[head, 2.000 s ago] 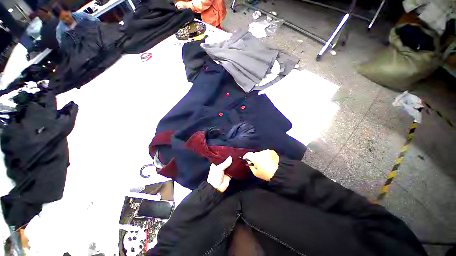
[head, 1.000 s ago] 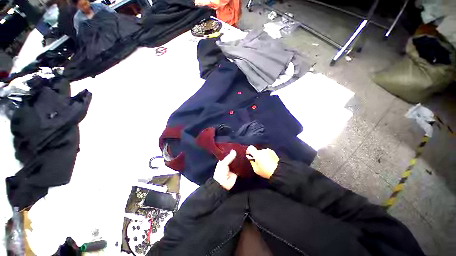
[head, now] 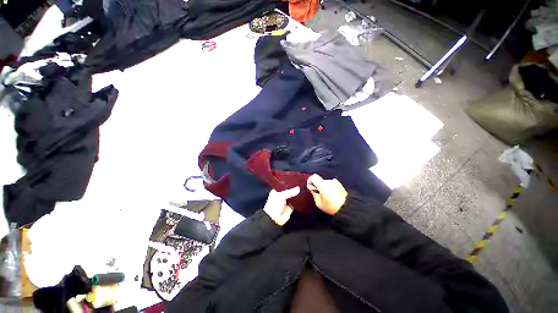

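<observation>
A navy coat point(head: 263, 119) with small red buttons is spread in front of me on the white table. Its dark red trim point(head: 282, 178) lies folded between my hands. My left hand point(head: 279, 206) is shut on the trim from the left, thumb on top. My right hand point(head: 329, 194) is closed at the trim's right part, fingertips pinched together. A needle or thread is too small to make out. A curved hanger hook point(head: 194, 182) sticks out left of the coat.
A button tray point(head: 166, 270) with a dark flat rectangle point(head: 194, 230) lies left of my left arm. Thread spools point(head: 107, 279) are at lower left. Black garments point(head: 58, 143) lie along the left. Grey cloth point(head: 330, 66) and a round container point(head: 269, 23) are at the far end.
The camera view has shifted, bringing more spools into view at lower left. My left hand has moved closer to my right hand on the trim.
</observation>
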